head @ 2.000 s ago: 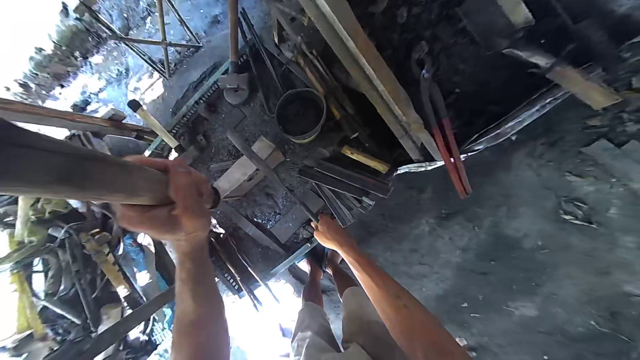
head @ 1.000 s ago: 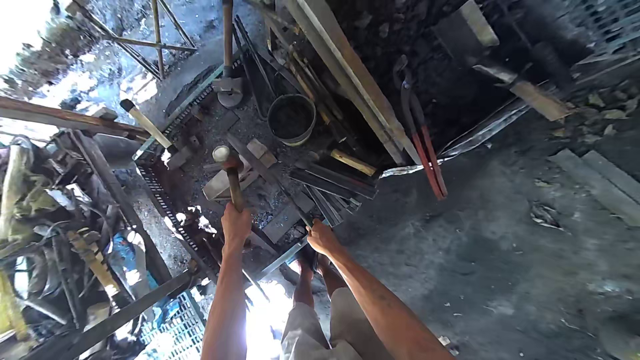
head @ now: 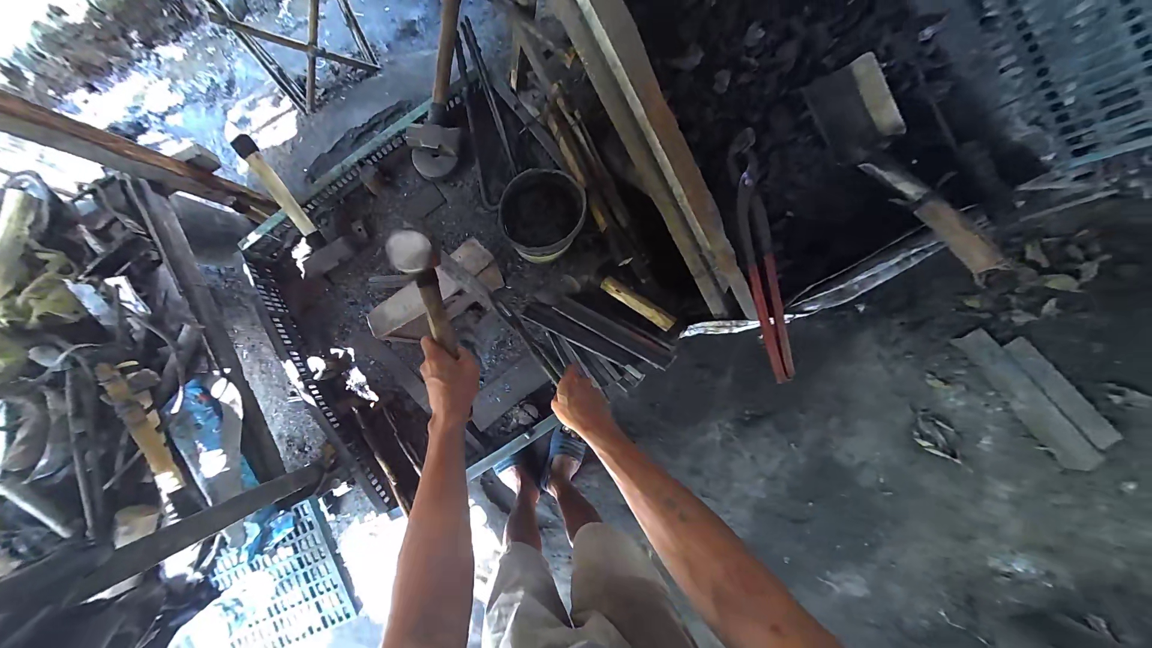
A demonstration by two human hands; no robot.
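Note:
My left hand (head: 449,382) is closed round the wooden handle of a hammer (head: 411,253), whose pale round head points up and away from me. In my right hand (head: 580,402) is the near end of a long dark metal bar (head: 513,319). The bar slants away to the upper left, its far end over a metal block (head: 418,306) close to the hammer. Whether the bar touches the block I cannot tell. Both hands are above the near edge of a low, soot-covered crate-like bench (head: 517,447).
A round bucket (head: 542,214), a second hammer (head: 274,182) and several metal bars (head: 598,333) lie about the bench. Red-handled tongs (head: 769,297) lie right of wooden beams (head: 661,135). Scrap (head: 81,360) is heaped at left; flat slabs (head: 1035,396) lie on the floor at right.
Two seconds ago the hammer was raised large and close to the camera at left; it is now lower, over the bench. The right hand keeps its hold on the bar.

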